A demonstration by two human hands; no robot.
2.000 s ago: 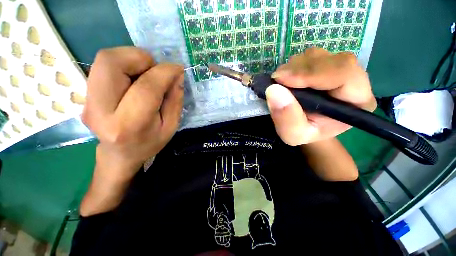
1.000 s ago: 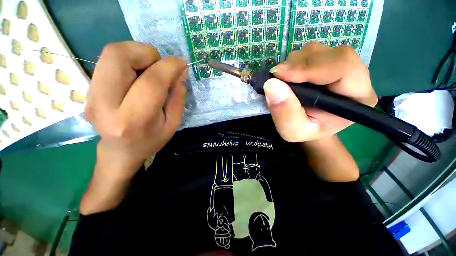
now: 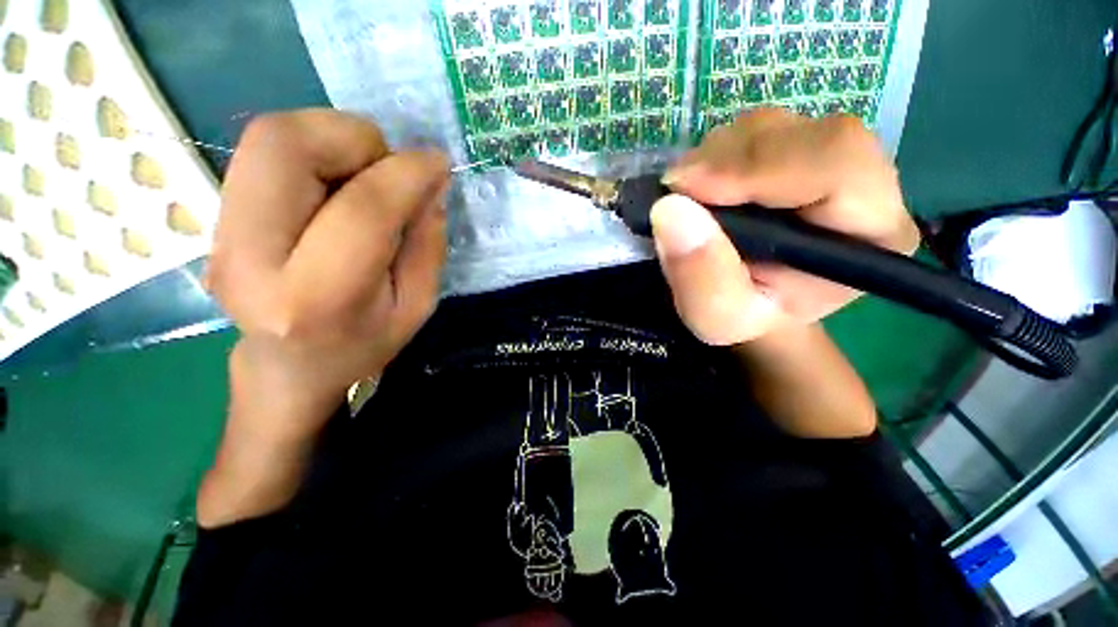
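My left hand is closed on a thin solder wire, whose short end sticks out to the right of the fingertips. My right hand holds a black soldering iron like a pen. Its brownish tip points left, close to the wire end, at the bottom edge of a green PCB panel. Whether tip and wire touch is too small to tell. A second PCB panel lies to its right, its lower part partly behind my right hand.
Both panels lie on whitish bubble wrap. A cream tray with oval pockets is at the left. A crumpled white cloth and black cables are at the right. The dark green bench mat lies beneath.
The panels appear slightly higher in view, so the iron tip and wire end now show at the first panel's bottom edge rather than over its lower boards. Both hands keep their grips.
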